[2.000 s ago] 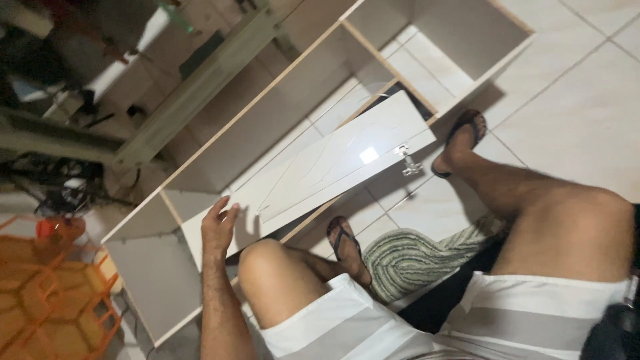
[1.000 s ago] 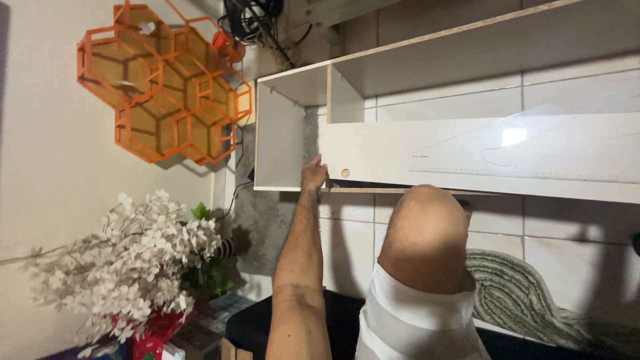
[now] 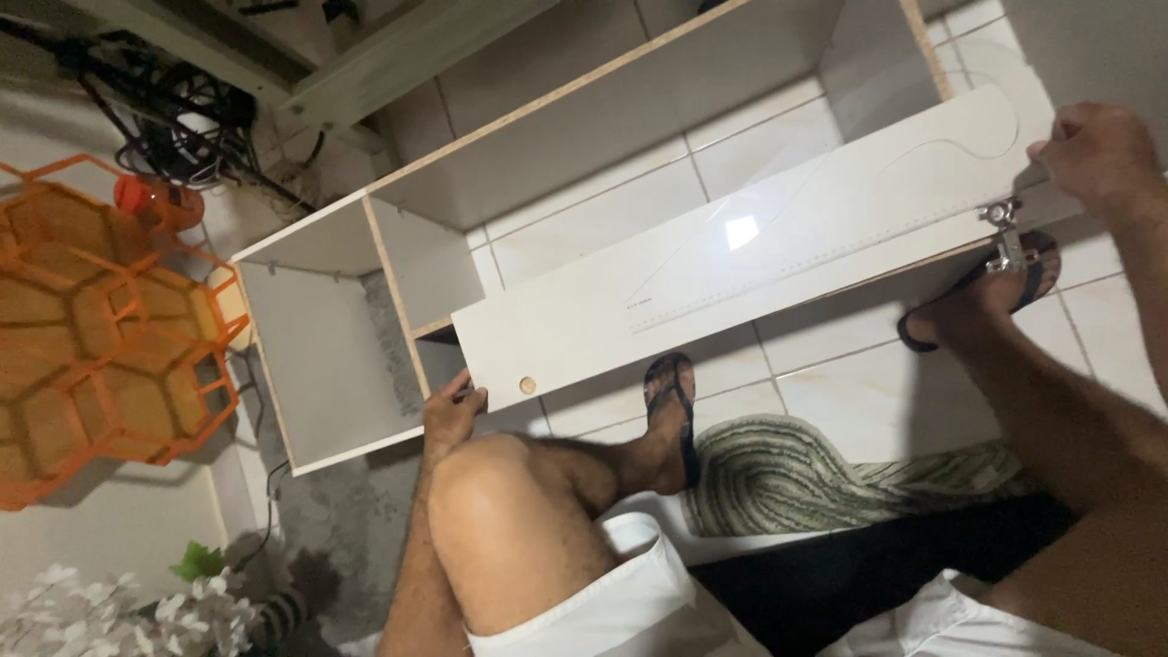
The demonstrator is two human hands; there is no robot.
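A long white panel (image 3: 584,338) lies slanted across a white cabinet carcass (image 3: 529,123) with raw particleboard edges. Near its left end the panel has a round hinge-cup hole; a metal concealed hinge (image 3: 1004,235) is fixed near its right end. On the panel rests a clear plastic ruler (image 3: 803,265) with a curved edge. My left hand (image 3: 453,412) touches the panel's lower left corner, fingertips at its end edge. My right hand (image 3: 1100,155) is at the panel's right end, fingers bent against the edge; how firmly it grips is not clear.
Below the cabinet are my feet in flip-flops (image 3: 671,411) and a striped green rug (image 3: 776,474). Orange hexagonal shelving (image 3: 119,319) stands at left, with white artificial flowers (image 3: 137,611) below it. Black cables (image 3: 182,119) lie at the upper left, beside a pale beam (image 3: 411,55).
My right hand, out of view in both earlier frames, is now at the panel's hinge end. My left hand stays by the other end. The view has swung left, then partly back.
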